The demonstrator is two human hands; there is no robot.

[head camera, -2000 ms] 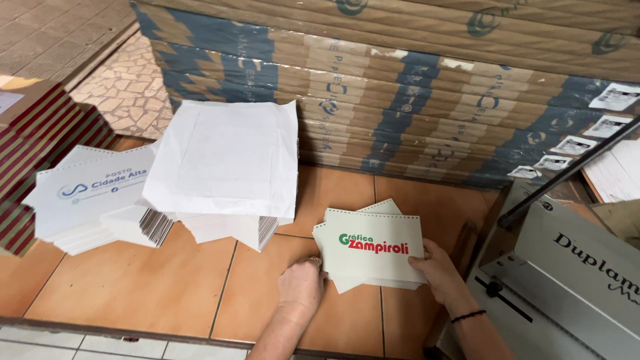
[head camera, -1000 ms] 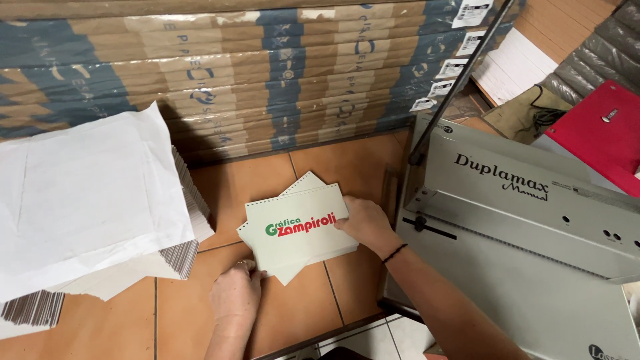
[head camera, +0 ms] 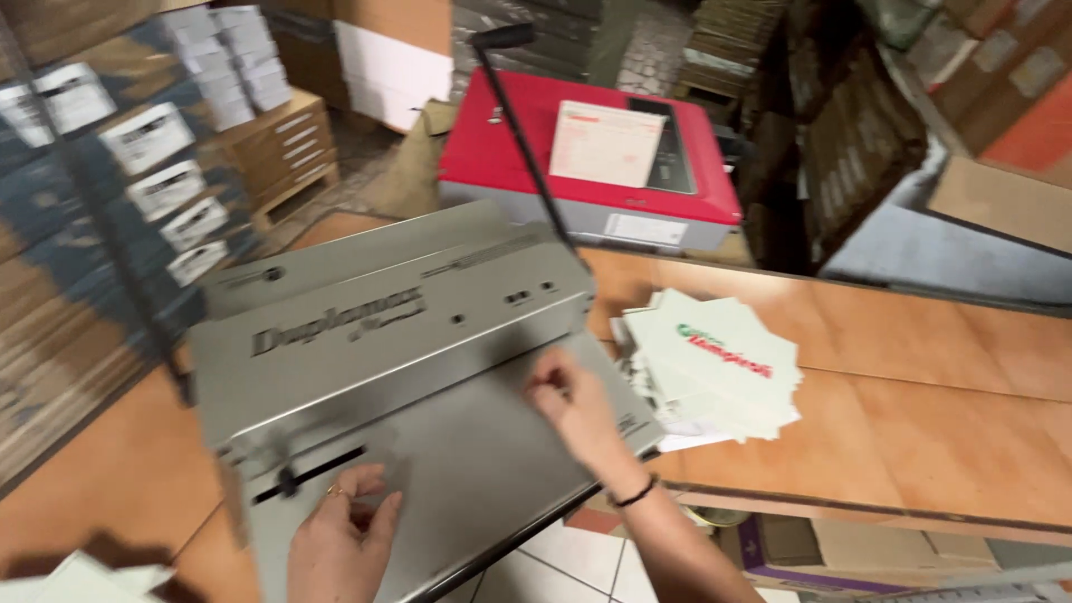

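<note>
Both hands hover over the bed of a grey Duplamax manual punching machine [head camera: 419, 335]. My left hand [head camera: 347, 532], with a ring on it, is near the black slider at the left of the bed; its fingers are apart and nothing shows between them. My right hand [head camera: 578, 414], with a dark band at the wrist, is over the right part of the bed, fingers curled; the image blurs and any thin thing in it cannot be made out. Right of the machine lies a fanned stack of printed cards [head camera: 716, 364]. Pale punched sheets [head camera: 92, 582] show at the lower left corner.
A red and grey machine [head camera: 578, 159] with a printed sheet [head camera: 607, 144] on it stands behind. The machine's long black lever [head camera: 523, 138] rises at the back. Wrapped stacks with white labels [head camera: 146, 138] are at left, cardboard boxes [head camera: 879, 544] below the tiled counter [head camera: 921, 419].
The view has swung far to the right. A second ago my hands were at a small stack of cards on the tiled counter; now they are over the grey machine's bed.
</note>
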